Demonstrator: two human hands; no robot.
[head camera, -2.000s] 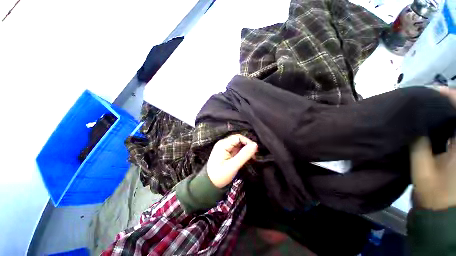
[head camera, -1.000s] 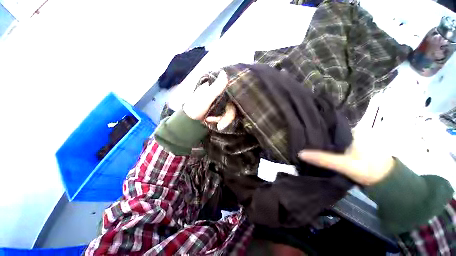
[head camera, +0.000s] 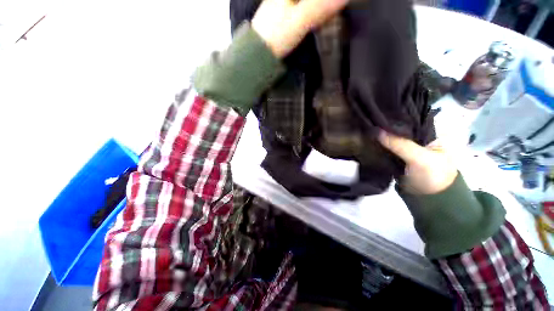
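Note:
The dark garment (head camera: 383, 61), with smooth brown-black lining and plaid strips showing, is bunched over the white table. My left hand (head camera: 297, 21) is at its upper left part near the top edge of the picture, fingers on the cloth and slightly blurred. My right hand (head camera: 425, 161) holds its lower right side, with the fingertips partly in the folds. The lower end of the lining hangs in a loop, with white table showing through the gap.
A blue bin (head camera: 73, 212) with dark cloth inside stands at the left. The table's front edge (head camera: 340, 228) runs below the garment. At the right are the machine head (head camera: 510, 115), a glass-like jar (head camera: 483, 79) and orange-handled scissors (head camera: 543, 228). Crumpled plaid lies on my lap.
The garment has moved up and away from my lap onto the table. My left hand has moved up and right with it. My right hand is lower on its side. The view has shifted.

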